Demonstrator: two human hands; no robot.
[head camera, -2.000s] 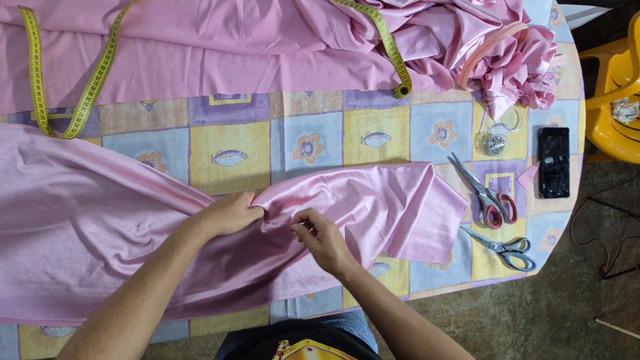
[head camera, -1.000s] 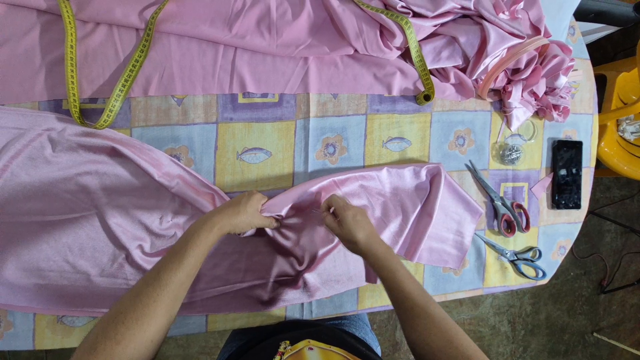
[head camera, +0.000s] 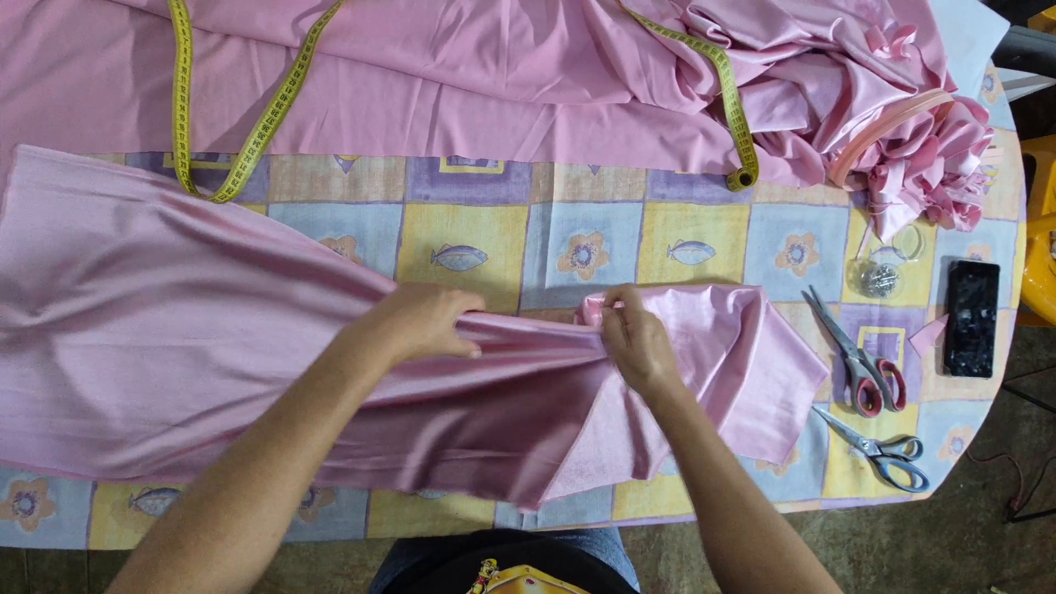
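Observation:
A long piece of pink satin fabric (head camera: 247, 330) lies across the near half of the table. My left hand (head camera: 425, 322) rests on its upper edge near the middle, fingers apart, the thumb over the cloth; whether it pinches the cloth is hard to tell. My right hand (head camera: 639, 338) is closed on the same edge farther right, and the fabric between the two hands is drawn into straight folds. To the right of my right hand the cloth lies rumpled, with a pointed corner. Above it is a larger spread of pink fabric (head camera: 412, 91) with a yellow measuring tape (head camera: 272, 115) on it.
Red-handled scissors (head camera: 858, 363) and blue-grey-handled scissors (head camera: 879, 445) lie at the right. Near them are a round clear container of pins (head camera: 879, 279), a pink scrap (head camera: 928, 337) and a black phone (head camera: 972, 318). A yellow plastic chair (head camera: 1041, 239) stands beyond the table's rounded edge.
My hands have moved farther apart, the right one to the right along the edge. The fabric between them is now stretched, where it was bunched before.

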